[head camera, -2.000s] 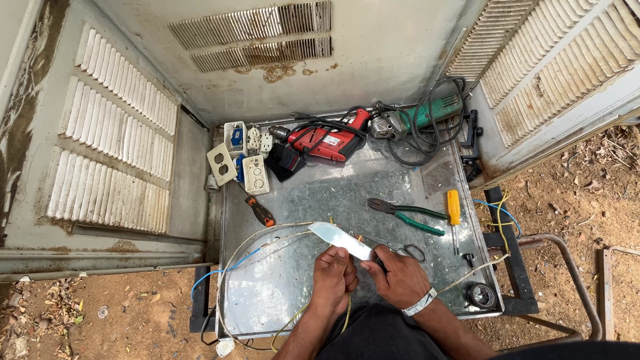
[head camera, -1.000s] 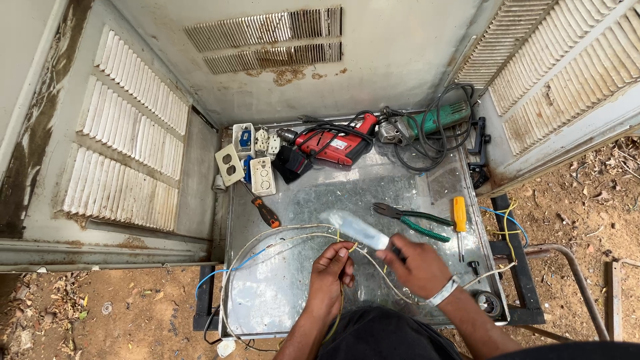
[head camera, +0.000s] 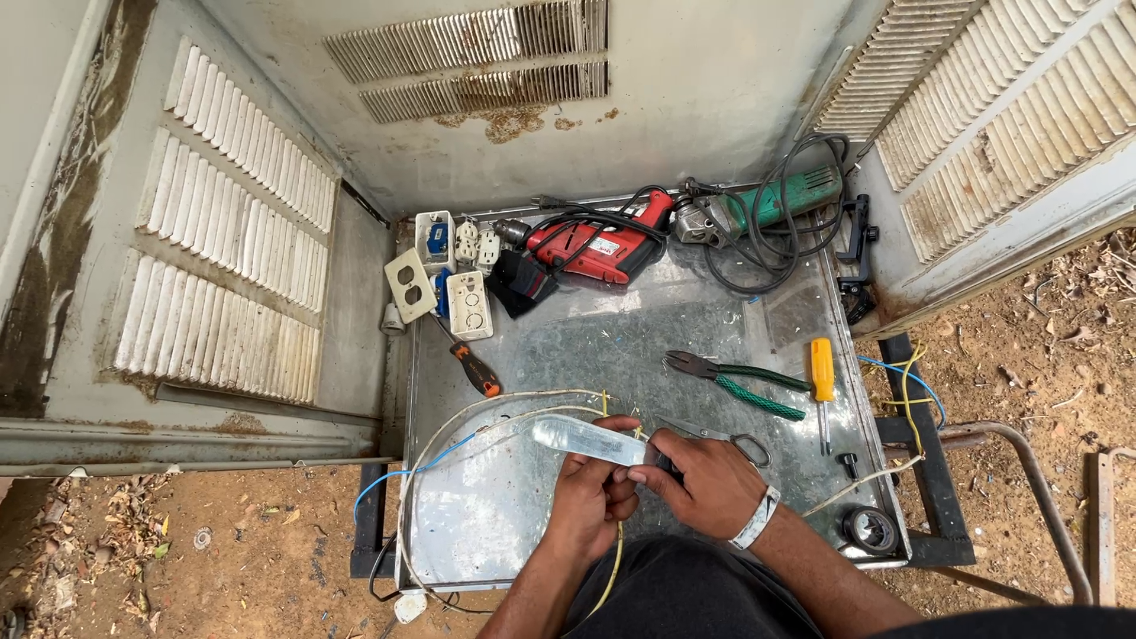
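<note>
My right hand (head camera: 706, 484) grips the dark handle of a knife (head camera: 586, 439), whose wide blade points left across my left fingers. Pinched in my left hand (head camera: 593, 493) is a yellow electrical wire (head camera: 612, 568); it hangs down toward my lap, and a short end shows above the fingers. Whether the blade touches the wire cannot be seen. Pale cable (head camera: 461, 413) loops to the left of my hands, with a blue wire (head camera: 422, 466) beside it. Scissors (head camera: 701, 429) lie partly behind my right hand. Green-handled pliers (head camera: 737, 382) rest beyond it, near a yellow screwdriver (head camera: 823, 382).
Along the back of the metal tray (head camera: 550, 355) lie a red drill (head camera: 603, 244), a green angle grinder (head camera: 772, 209) and outlet boxes (head camera: 469, 306). An orange-and-black screwdriver (head camera: 475, 368) is at left, a tape roll (head camera: 870, 530) at the right corner. Louvered metal panels (head camera: 231, 240) surround the tray.
The knife has come down and left, and both hands are now close together. One second ago the blade was blurred and my right hand was farther from the left.
</note>
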